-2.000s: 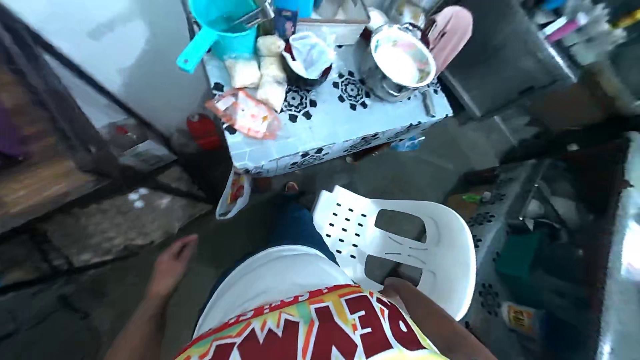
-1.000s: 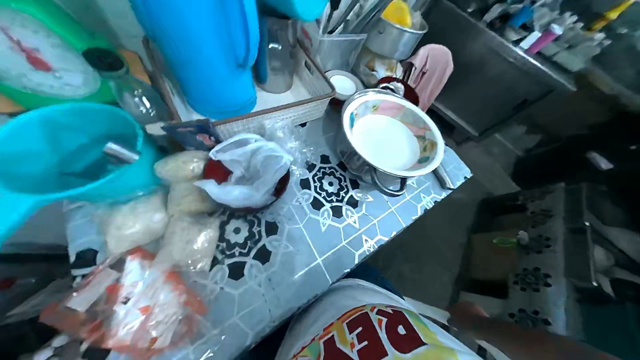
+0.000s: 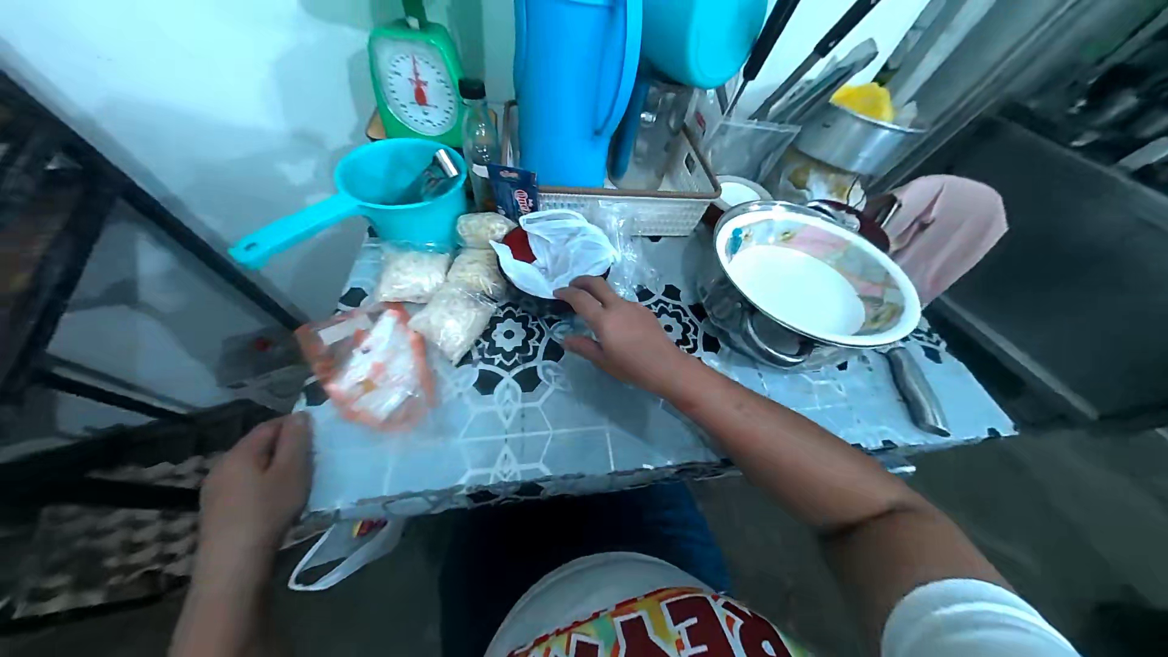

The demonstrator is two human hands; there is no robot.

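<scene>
My right hand [image 3: 625, 333] reaches over the table and touches the near rim of a dark bowl lined with a white plastic bag [image 3: 561, 251]. Its thumb and fingers are apart; whether they grip the rim I cannot tell. My left hand [image 3: 257, 474] rests at the table's left edge, fingers curled, beside an orange-and-clear plastic packet [image 3: 376, 365]. Between the packet and the bowl lie several clear bags of pale contents [image 3: 453, 319]. To the right, a steel pot [image 3: 753, 324] carries a white enamel basin with a floral inside [image 3: 817, 278].
Behind stand a teal dipper [image 3: 411, 192], a green dial scale [image 3: 418, 87], a glass bottle [image 3: 479, 137], a blue pitcher [image 3: 570, 100] and a woven basket [image 3: 657, 212]. A metal-handled utensil [image 3: 917, 392] lies near the right edge of the patterned tablecloth [image 3: 547, 438]. A plastic bag [image 3: 351, 547] hangs below.
The view has shifted to face the table. My right hand, low near the white plastic chair two seconds ago, is now at the bowl. My left hand has come to the table's left edge.
</scene>
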